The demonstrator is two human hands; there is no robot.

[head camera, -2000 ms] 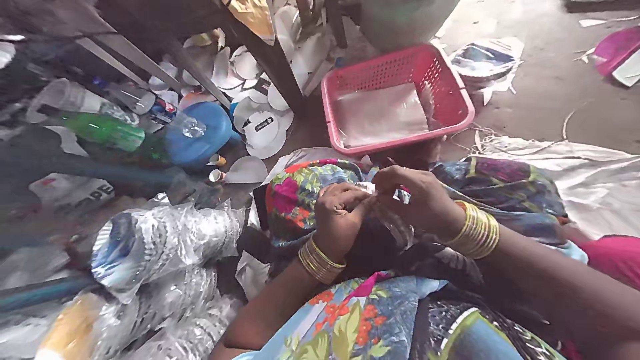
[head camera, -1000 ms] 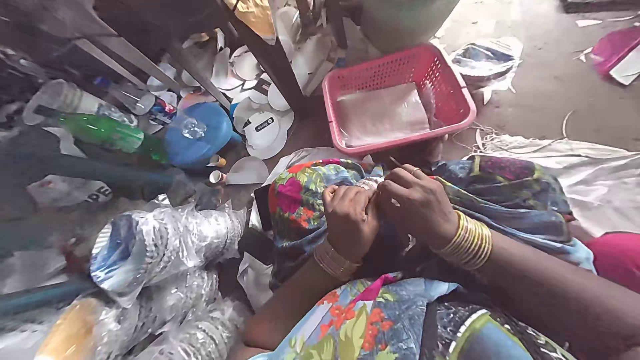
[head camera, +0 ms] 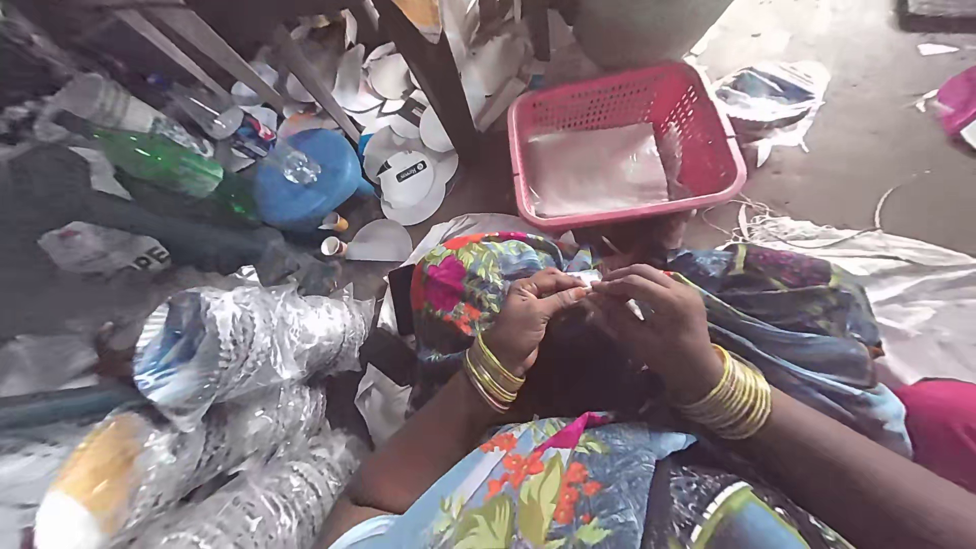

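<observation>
Over my lap, my left hand and my right hand meet at the fingertips. Between them they pinch a small white piece, perhaps paper or plastic; its exact kind cannot be told. Bangles circle both wrists. Beneath the hands lies floral cloth over my knees. Just beyond stands a pink plastic basket with clear plastic sheets or bags lying flat in it.
Stacks of plastic-wrapped disposable plates lie at the left. Behind them are a green bottle, a blue round container and scattered white discs by wooden legs. A wrapped plate pack and white sacking lie at the right.
The hands, closed together one second ago, now have their fingers further extended, and the small white piece shows between the fingertips. The basket and the wrapped stacks have not moved.
</observation>
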